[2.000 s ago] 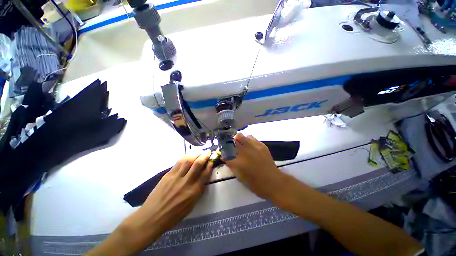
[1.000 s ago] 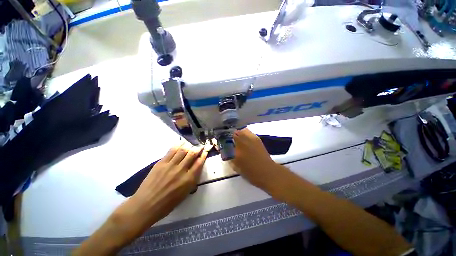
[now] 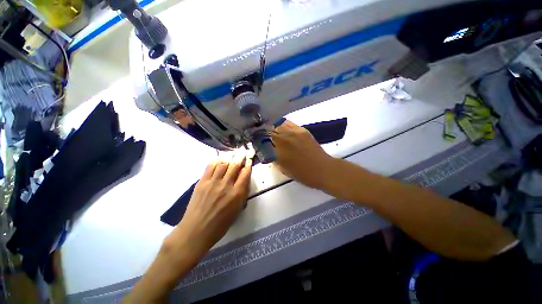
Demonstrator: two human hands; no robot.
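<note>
A dark curved strip (image 3: 328,130) lies under the head of the white sewing machine (image 3: 333,53), its ends showing on both sides of my hands. My left hand (image 3: 223,187) lies flat on the strip, fingertips at the brightly lit needle area. My right hand (image 3: 297,148) is right of the needle, its fingers bent at the strip beside a grey cylindrical machine part (image 3: 263,146). Whether the right fingers pinch the strip is hidden. The needle, presser foot and any label under them are lost in glare and behind fingers.
A fanned bundle of black pieces (image 3: 83,169) lies at left. A yellow-green label pile (image 3: 472,120) and whitish thread scraps (image 3: 397,91) are at right. Black-handled scissors (image 3: 526,89) lie on grey cloth. A ruler scale (image 3: 285,237) runs along the near edge.
The view has shifted and tilted, so the machine sits higher in the picture. Both hands stay beside the needle. The yellow-green bit seen earlier at the left fingertips no longer shows clearly.
</note>
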